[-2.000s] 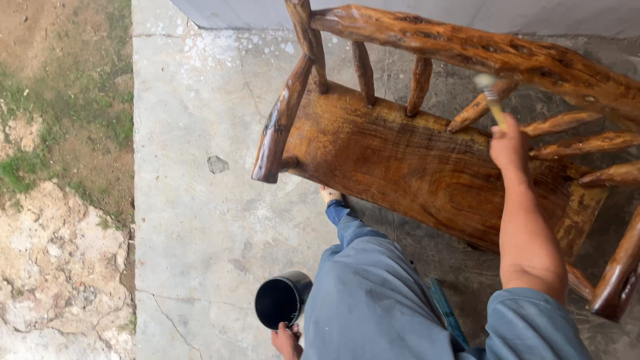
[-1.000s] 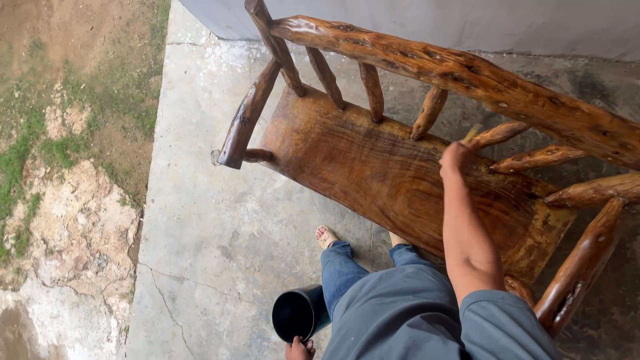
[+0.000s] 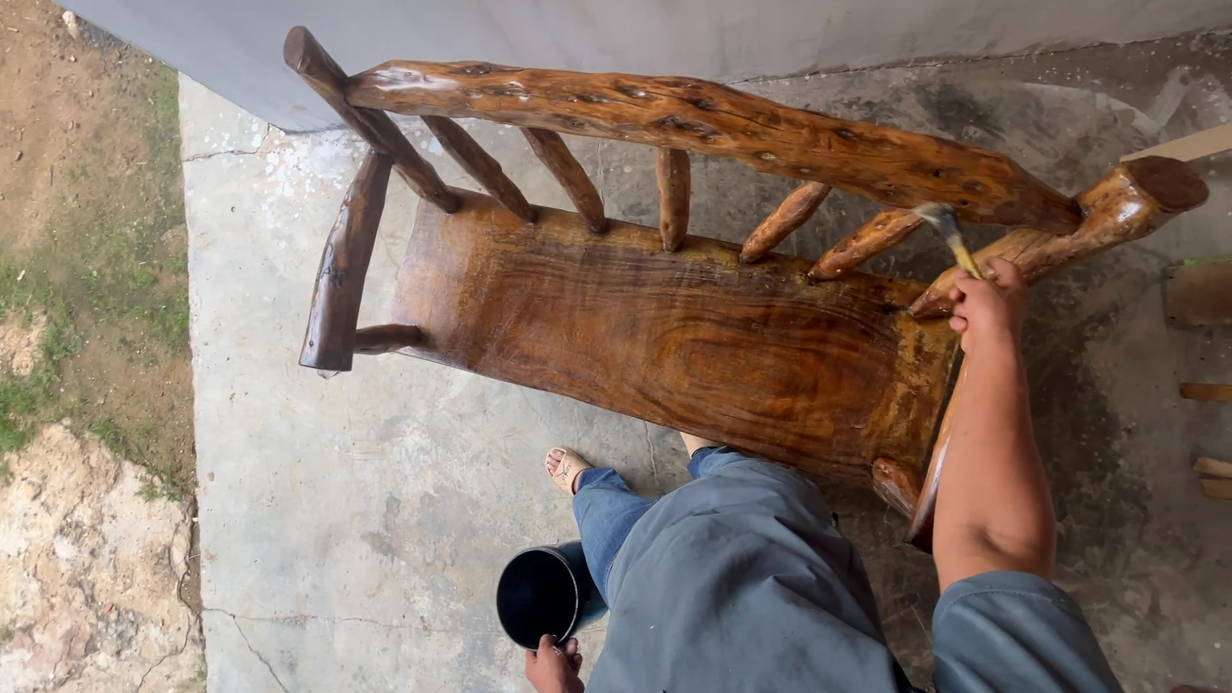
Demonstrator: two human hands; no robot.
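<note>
A glossy brown wooden bench (image 3: 654, 327) with a plank seat, a knotty log back rail (image 3: 703, 120) and log spindles stands before me. My right hand (image 3: 991, 300) grips the handle of a paintbrush (image 3: 953, 239); its bristles are at the lower edge of the back rail, near the right-end spindles. Low by my leg, my left hand (image 3: 555, 664) holds a black bucket (image 3: 537, 599) by its rim. The bucket's inside looks dark, so its contents cannot be told.
Behind the bench rises a grey wall (image 3: 577, 34). Cracked concrete floor (image 3: 385, 481) meets soil and grass (image 3: 106, 241) at the left. Pieces of wood (image 3: 1198, 294) lie at the right edge, and my sandaled foot (image 3: 566, 468) is near the bench's front.
My right hand has moved with the brush toward the right end of the bench back. My left hand still holds the bucket. The view has shifted, showing the bench's right end.
</note>
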